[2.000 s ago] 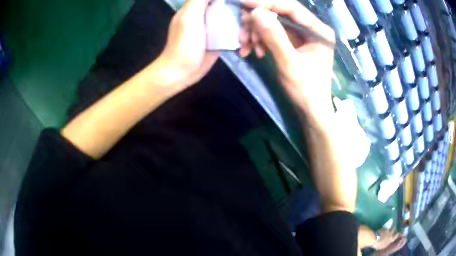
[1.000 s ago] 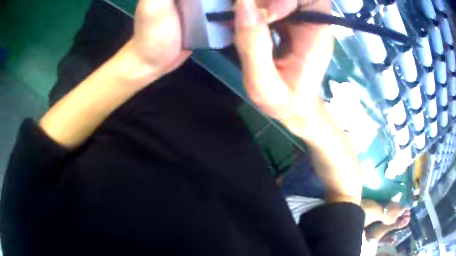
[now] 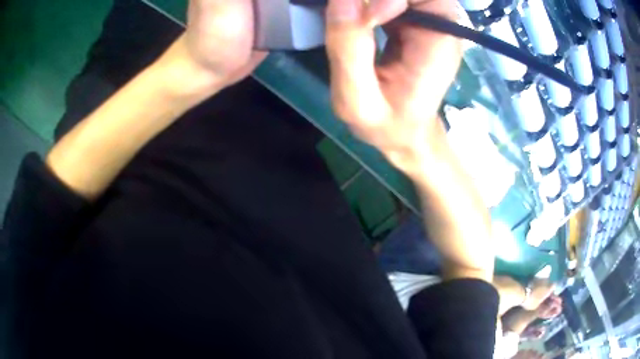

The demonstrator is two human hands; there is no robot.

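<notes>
My left hand [image 3: 223,35] is at the top edge, partly cut off, and holds a pale grey-blue plastic housing [image 3: 289,26] by its left side. My right hand [image 3: 393,77] grips a long, thin black tool [image 3: 502,48]. The tool's rear end points right over the tray. The tool's front end is at the top edge by the housing, partly hidden by my right fingers. The right fingertips are beside the housing's right side; whether they touch it cannot be told.
A clear blister tray [image 3: 537,140] with rows of pale housings is at the right. A crumpled white cloth [image 3: 481,158] lies between my right forearm and the tray. A smaller white piece [image 3: 546,228] lies below it. Another person's hands [image 3: 544,305] show at the lower right.
Since the first frame, the housing and both hands have moved left, and the tool has swung out over the tray. In the last second they have shifted slightly up in view.
</notes>
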